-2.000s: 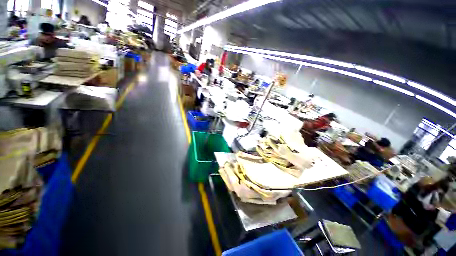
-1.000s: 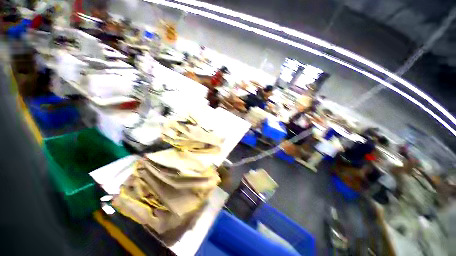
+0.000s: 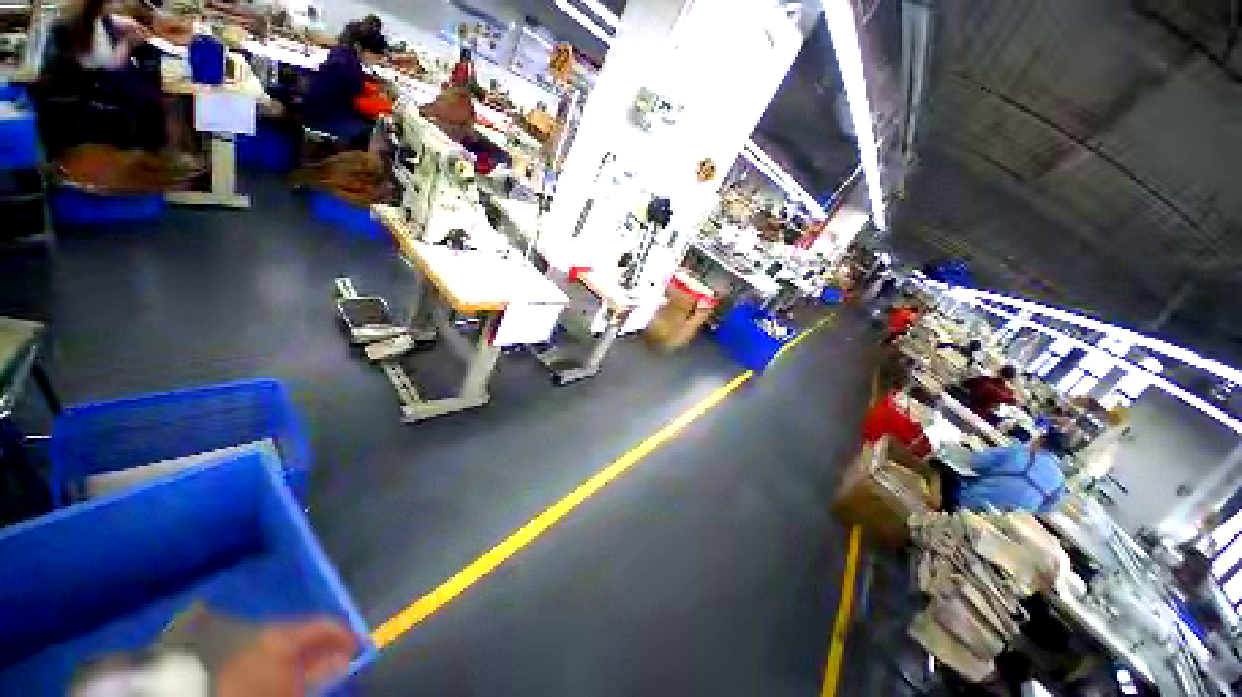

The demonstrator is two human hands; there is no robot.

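Note:
A large blue plastic crate [image 3: 293, 552] stands at the lower left. A blurred bare hand, seemingly my left hand [image 3: 279, 659], shows at the bottom edge over the crate's near right part, its fingers bent. A dull grey-beige piece [image 3: 202, 629] lies beside or under it, and a blurred white thing [image 3: 147, 675] is just left of it. I cannot tell whether the hand grips anything. My right hand is not seen.
A second blue crate [image 3: 177, 398] stands behind the first. A sewing table [image 3: 470, 277] with a pedal is ahead. Yellow lines [image 3: 572, 504] edge the aisle. Beige pieces [image 3: 974, 579], a carton [image 3: 885, 493] and a person in blue [image 3: 1015, 477] are at the right.
The view has swung far to the right. The table with the yellow-edged beige pile and the green crate have left the picture. The blue crate is now at lower left, and a hand has appeared.

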